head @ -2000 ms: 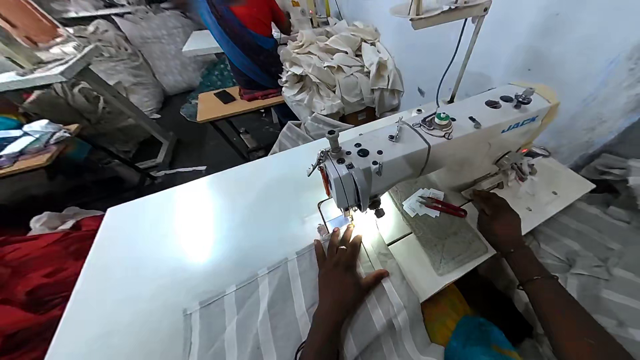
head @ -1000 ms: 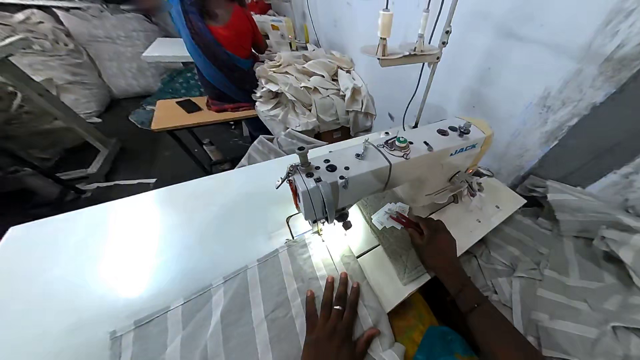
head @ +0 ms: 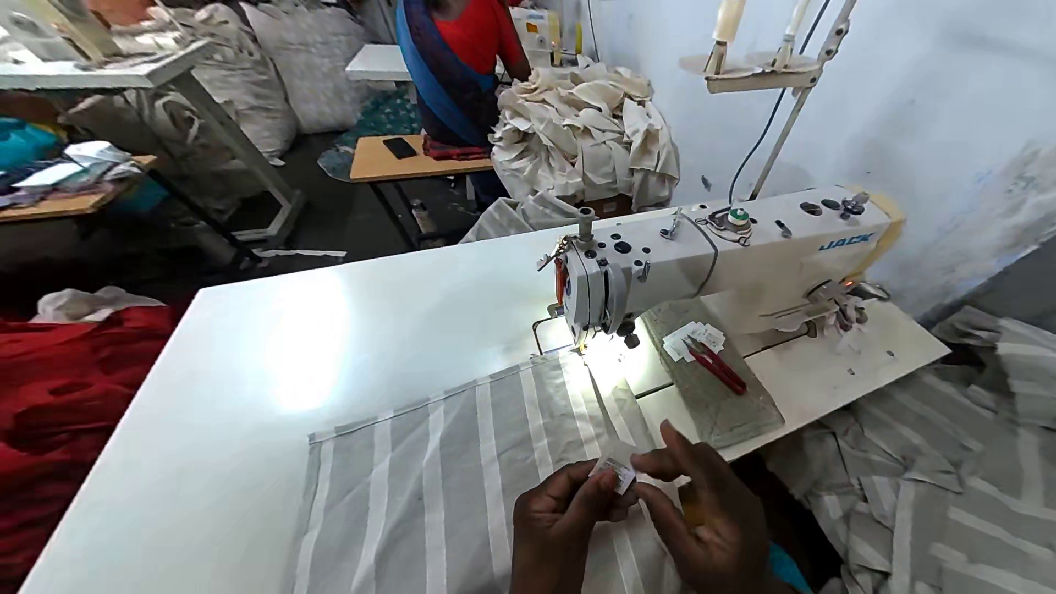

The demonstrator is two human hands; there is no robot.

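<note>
My left hand (head: 565,507) pinches a small white fabric label (head: 615,474) that bears writing, above grey-and-white striped cloth (head: 454,462). My right hand (head: 701,503) is close beside it, thumb and forefinger at the label's right edge; whether they grip it I cannot tell. The cloth lies flat on the white table, its upper corner by the needle of a Jack sewing machine (head: 709,256), whose lamp lights that spot. Right of the needle, red-handled thread snips (head: 716,367) rest partly on a small pile of white labels (head: 681,340), on a grey pad (head: 742,412).
Red cloth (head: 82,404) lies at the left. More striped cloth (head: 949,462) is heaped at the right. Behind the table are a pile of cream cloth (head: 586,132), a wooden bench (head: 375,165) with a phone, and a person in red and blue. A thread stand (head: 763,78) rises behind the machine.
My right hand has left the snips and labels on the pad and come over the striped cloth. My left hand, flat on the cloth before, is now raised with a label in its fingers.
</note>
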